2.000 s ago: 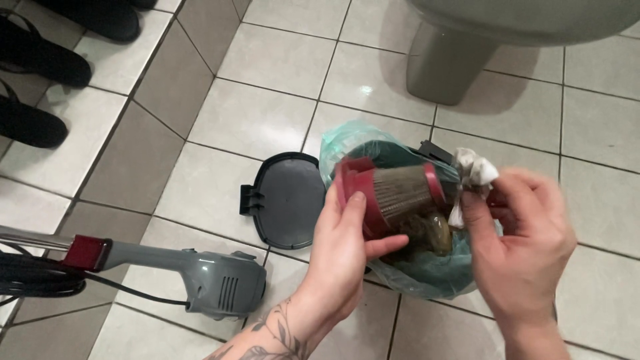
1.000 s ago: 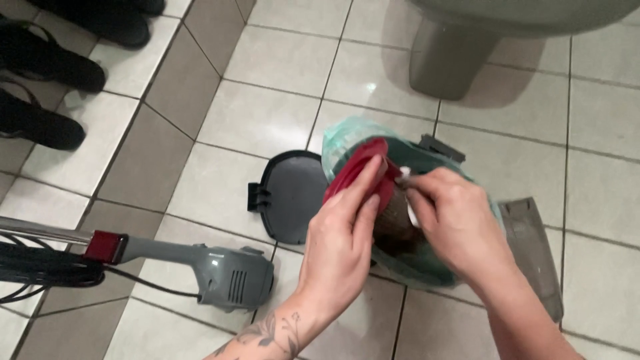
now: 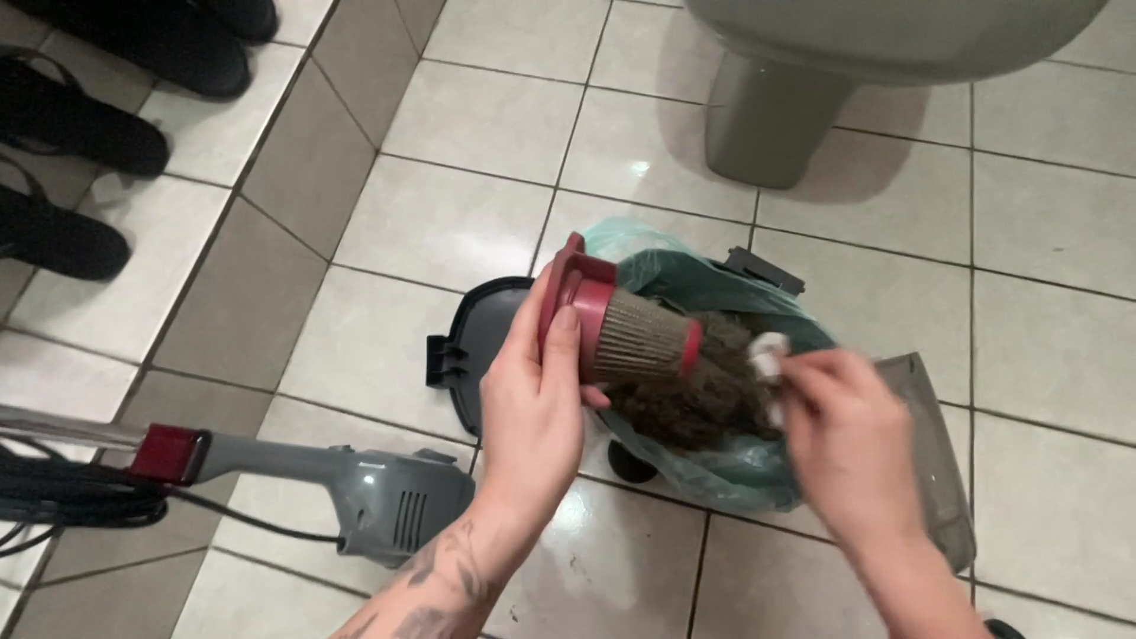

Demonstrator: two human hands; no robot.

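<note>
My left hand [image 3: 541, 390] holds a pleated vacuum cleaner filter [image 3: 643, 337] by its red plastic collar. The filter lies on its side in the air, its narrow red-tipped end pointing right, and its pleats look dusty. Pinched in the fingers of my right hand [image 3: 843, 426] is a crumpled piece of white tissue [image 3: 769, 357], just right of the filter's tip and not touching it. Below both is a bin lined with a green plastic bag [image 3: 737, 475]. A heap of grey-brown dust and fluff [image 3: 701, 408] lies in the bag.
A dark bin lid [image 3: 488, 342] lies left of the bag. A translucent plastic container [image 3: 932, 461] is at its right. The grey vacuum cleaner body [image 3: 399, 497] with a coiled black cord [image 3: 71, 488] is at lower left. Black flip-flops [image 3: 62, 222] sit on a tiled step; a pedestal [image 3: 772, 120] stands behind.
The filter has turned from tilted over the bag to side-on, showing its pleats. My right hand, with the tissue, has moved away from the filter to the right.
</note>
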